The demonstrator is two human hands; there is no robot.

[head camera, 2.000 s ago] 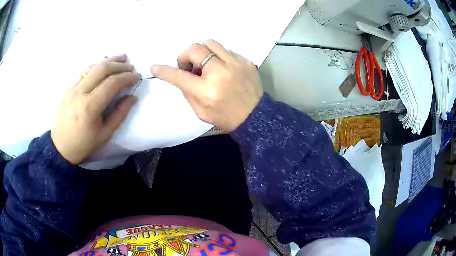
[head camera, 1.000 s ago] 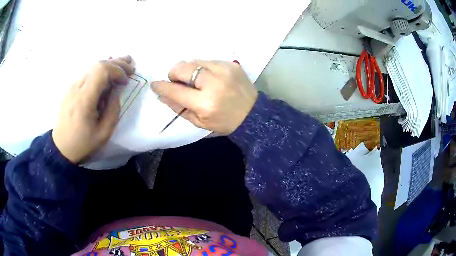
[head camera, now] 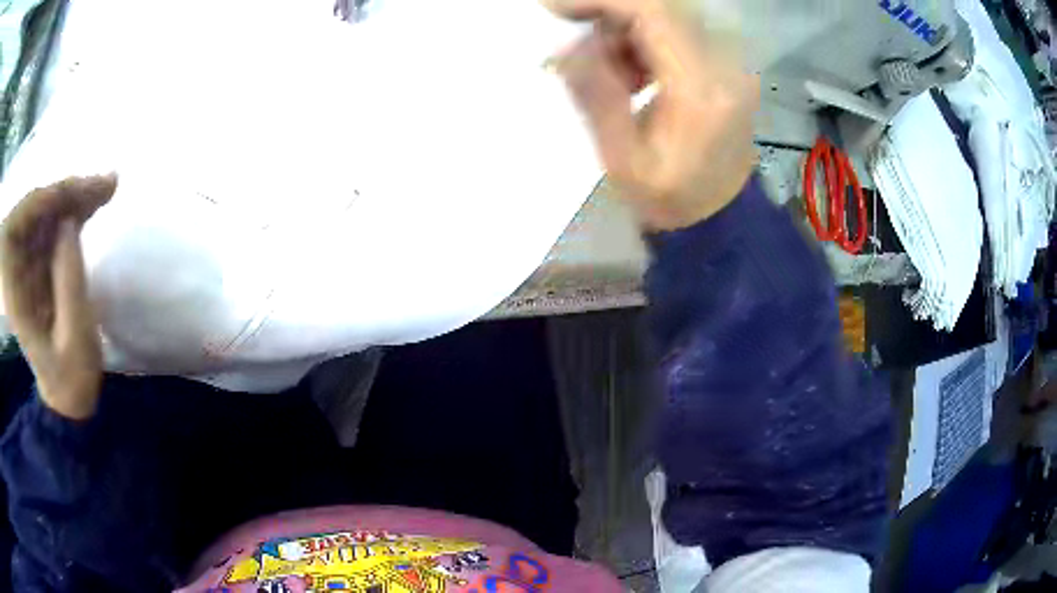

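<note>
A white fabric panel [head camera: 383, 151] covers the table in front of me, its front edge hanging over the table edge. Faint dark stitch lines [head camera: 249, 319] show on it near the front. My left hand [head camera: 58, 290] is at the panel's left edge, thumb apart from the fingers; whether it pinches the cloth is unclear. My right hand [head camera: 661, 110] is raised at the panel's right side, blurred, with fingers curled. What its fingers hold, if anything, cannot be made out.
The off-white sewing machine [head camera: 800, 58] stands at the upper right. Red-handled scissors [head camera: 835, 195] lie by its base. Stacked white pieces [head camera: 933, 209] are to their right. A printed sheet [head camera: 956, 423] and a bit of orange bundle [head camera: 853, 324] show lower down.
My left hand has moved left to the panel's edge. My right hand has moved up and right, off the stitched area. The dark pointed tool below my right fingers is no longer visible.
</note>
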